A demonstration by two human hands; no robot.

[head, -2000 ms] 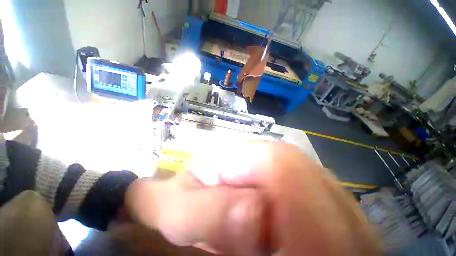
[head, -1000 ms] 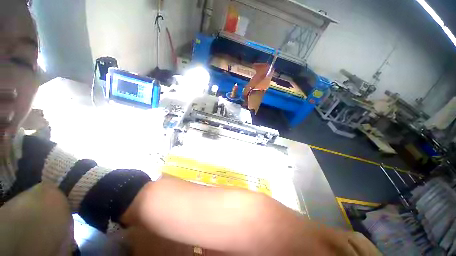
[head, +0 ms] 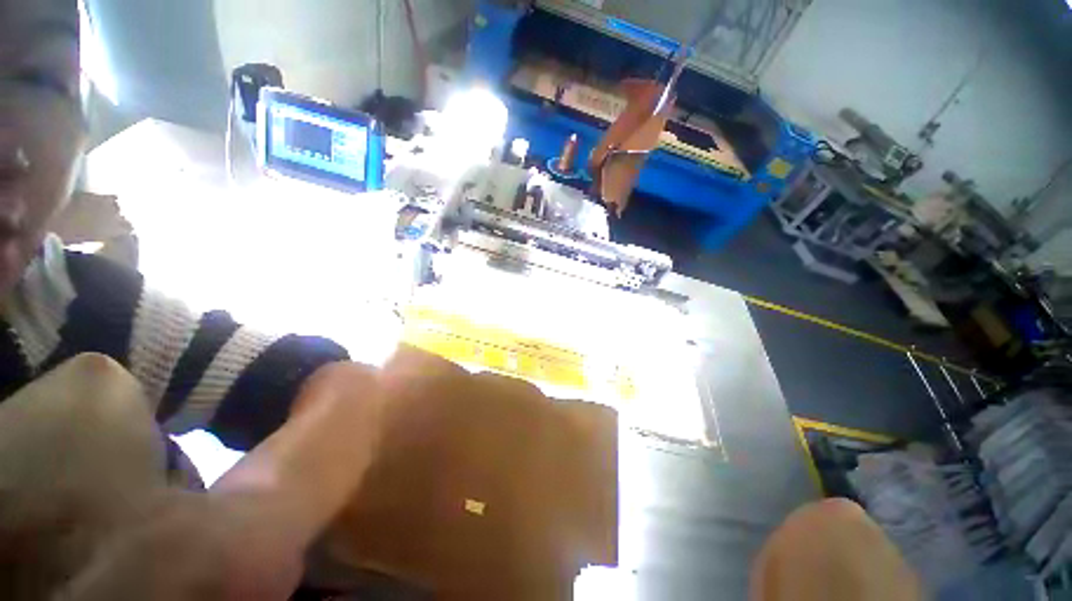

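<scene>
The brown panel (head: 506,458) lies at the table's front, its upper edge beside the yellow template (head: 517,355). A small pale sticker (head: 474,507) is on the panel. Blurred bare skin at the lower left seems to be my left hand (head: 88,452); its fingers cannot be made out. Blurred skin at the bottom right seems to be my right hand (head: 841,552), cut off by the edge and apart from the panel; its grip is hidden. Another person's hand (head: 341,411), below a striped sleeve, is at the panel's left side.
The person's striped sleeve (head: 265,376) crosses the left side. The sewing machine's metal rail (head: 564,249) stands behind the template. A lit control screen (head: 315,141) is at the left. A thread cone (head: 570,155) and blue machine (head: 717,194) are behind. Grey folded pieces (head: 1011,470) lie right.
The other person's arm, which stretched across the front, has drawn back left. The brown panel now shows widely beside the template. Blurred skin has appeared at the bottom right.
</scene>
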